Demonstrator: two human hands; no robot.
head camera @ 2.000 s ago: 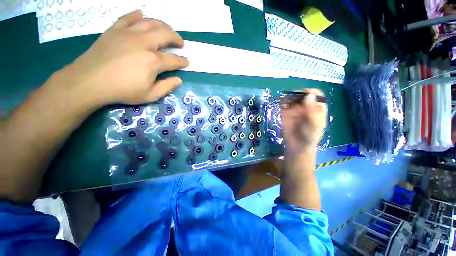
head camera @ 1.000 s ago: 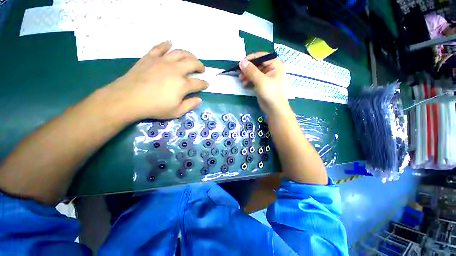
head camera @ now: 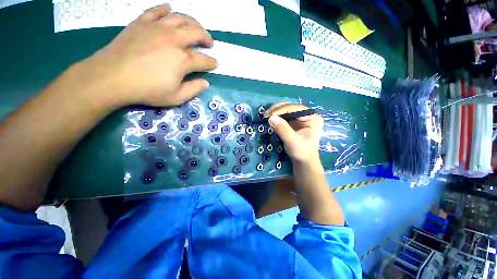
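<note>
A clear blister tray (head camera: 180, 150) with small dark round parts (head camera: 193, 163) lies on the green mat. Several parts towards its right carry pale yellowish rings (head camera: 260, 167). My right hand (head camera: 298, 131) holds black tweezers (head camera: 294, 115) over the tray, their tip at the parts near the upper right rows. Whether the tip holds a ring is too small to tell. My left hand (head camera: 158, 60) lies flat, palm down, its fingertips on the left end of a narrow white strip (head camera: 256, 62) and its thumb by the tray's upper edge.
White ring sheets (head camera: 163, 13) lie beyond my left hand. Strips with teal rings (head camera: 346, 52) and a yellow piece (head camera: 355, 28) lie at the upper right of the green mat (head camera: 82, 180). A glossy pile of stacked trays (head camera: 413, 131) stands at the bench's right end.
My right hand has moved with the tweezers from the narrow white strip down to the parts in the tray. My left hand stays at the strip. The whole view has shifted a little.
</note>
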